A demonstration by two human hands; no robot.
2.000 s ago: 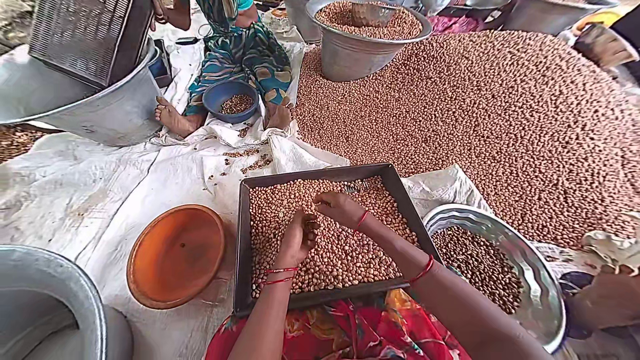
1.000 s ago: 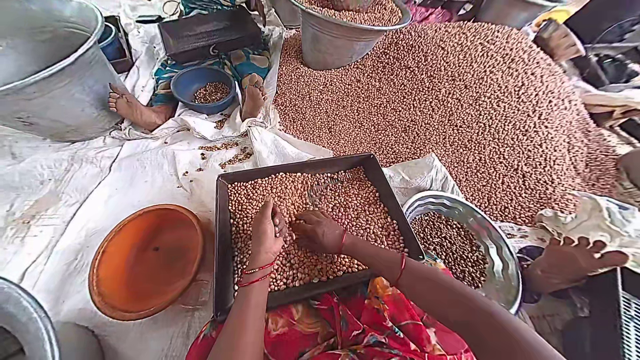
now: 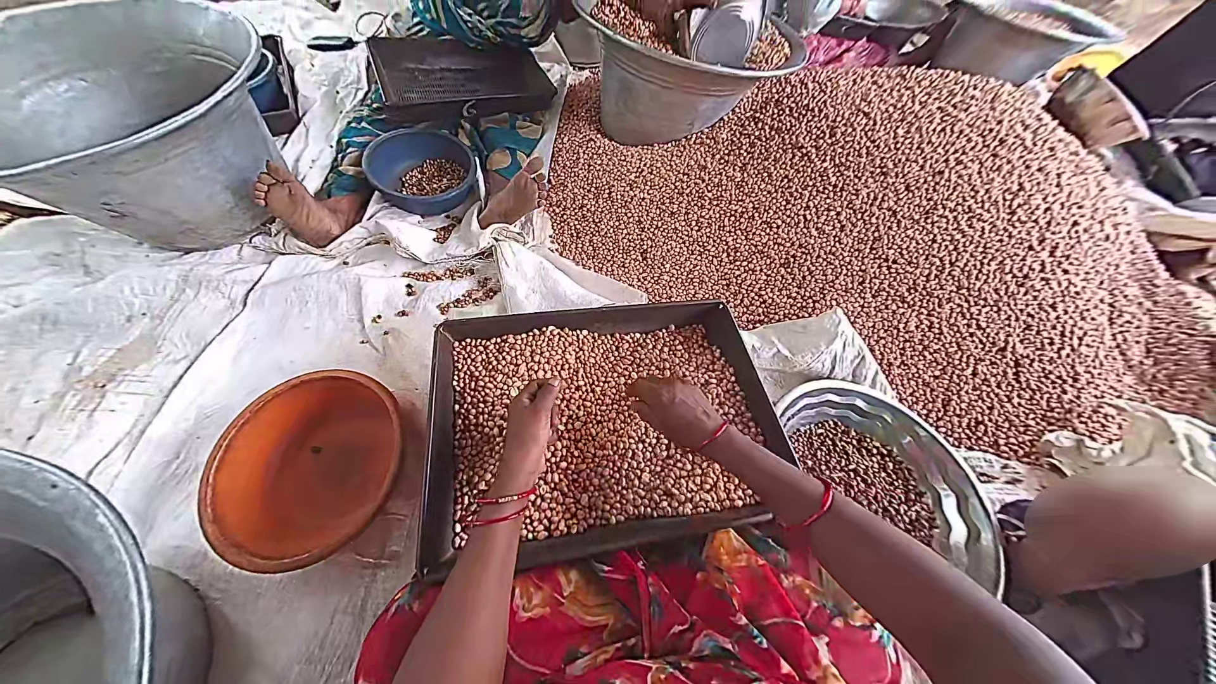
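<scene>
A black rectangular tray (image 3: 439,399) rests on my lap, filled with a layer of light brown nuts or seeds (image 3: 608,465). My left hand (image 3: 534,418) is over the left part of the tray, fingers curled with the thumb on top; whether it holds any nuts is hidden. At the right of the middle, my right hand (image 3: 674,408) is bent down with its fingertips at the nuts, and I cannot tell if it has one between them. Just right of the tray, a shiny metal bowl (image 3: 959,494) holds darker nuts. An orange bowl (image 3: 304,470) with nothing in it lies left of the tray.
A large heap of nuts (image 3: 855,218) spreads beyond the tray, with a metal tub (image 3: 655,95) on it. Metal tubs (image 3: 171,161) stand at the left. Ahead, another person's feet (image 3: 304,204) flank a blue bowl (image 3: 380,166) on the white sheet (image 3: 123,332). A person's foot is at right.
My hands, close together before, are now farther apart over the tray. The other person's black tray, held up at first, now lies flat over the legs.
</scene>
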